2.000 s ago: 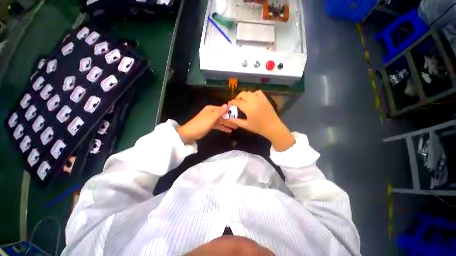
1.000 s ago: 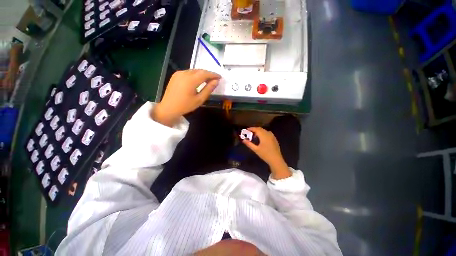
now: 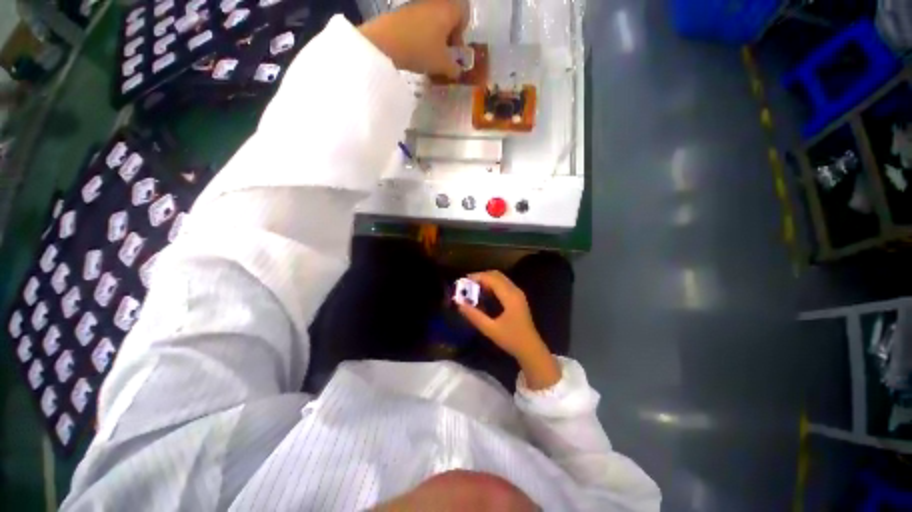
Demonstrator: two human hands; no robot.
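My left hand (image 3: 425, 38) is at the left orange-brown nest fixture (image 3: 475, 66) on the press base. Its fingertips are on a white housing (image 3: 463, 59) at that fixture; whether the housing is seated cannot be told. My right hand (image 3: 502, 314) holds another white housing (image 3: 466, 292), with a dark centre hole, above my lap in front of the machine. The second fixture (image 3: 505, 107), orange-brown with black and metal parts, stands right of the first. The white press machine base (image 3: 405, 203) has round buttons and a red button (image 3: 496, 207) on its front.
A black parts tray (image 3: 75, 270) with rows of white housings lies at left, with more trays (image 3: 190, 50) behind it. A pale block (image 3: 460, 152) lies in front of the fixtures. Blue stools (image 3: 843, 68) and metal racks (image 3: 858, 190) stand at right.
My left hand has moved from the base's front left corner forward to the left fixture, its sleeve now covering the base's left side. My right hand still holds its housing.
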